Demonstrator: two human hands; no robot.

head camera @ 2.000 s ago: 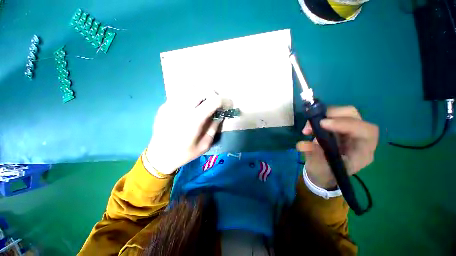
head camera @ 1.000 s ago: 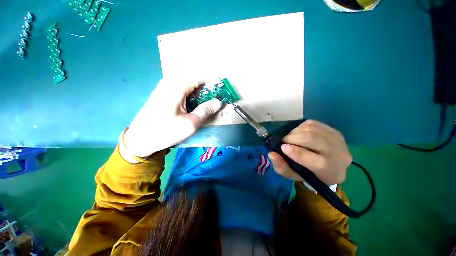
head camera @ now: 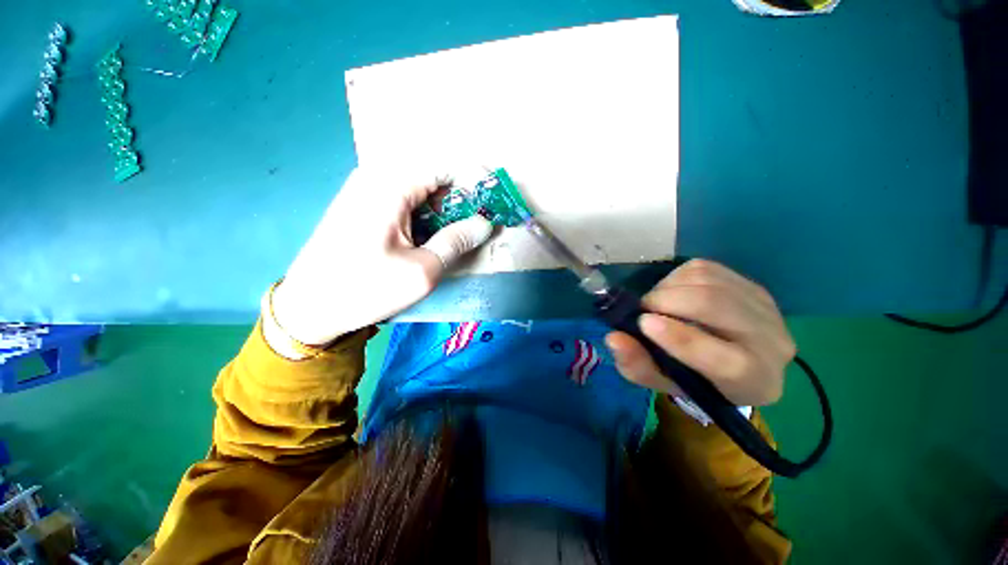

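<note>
My left hand (head camera: 381, 248) holds a green PCB strip (head camera: 486, 202) between thumb and fingers over the lower part of the beige pad (head camera: 531, 110). The thumb has a white covering, and the strip's left end is hidden by the hand. My right hand (head camera: 713, 331) holds the soldering iron (head camera: 663, 359) by its black handle like a pen. The iron's metal barrel points up and left, and its slightly blurred tip is at the right end of the strip. I cannot tell whether it touches. No solder wire can be made out at the tip.
Several green PCB strips (head camera: 118, 116) lie on the blue-green mat (head camera: 243, 221) at the upper left. A black box (head camera: 987, 121) with a cable stands at the right edge. A round reel (head camera: 790, 6) is cut off at the top. A blue crate (head camera: 50, 359) is at the lower left.
The iron has come from the right of the pad down to the strip's right end. The strip in my left hand has been raised and turned to show more boards. The view has shifted slightly.
</note>
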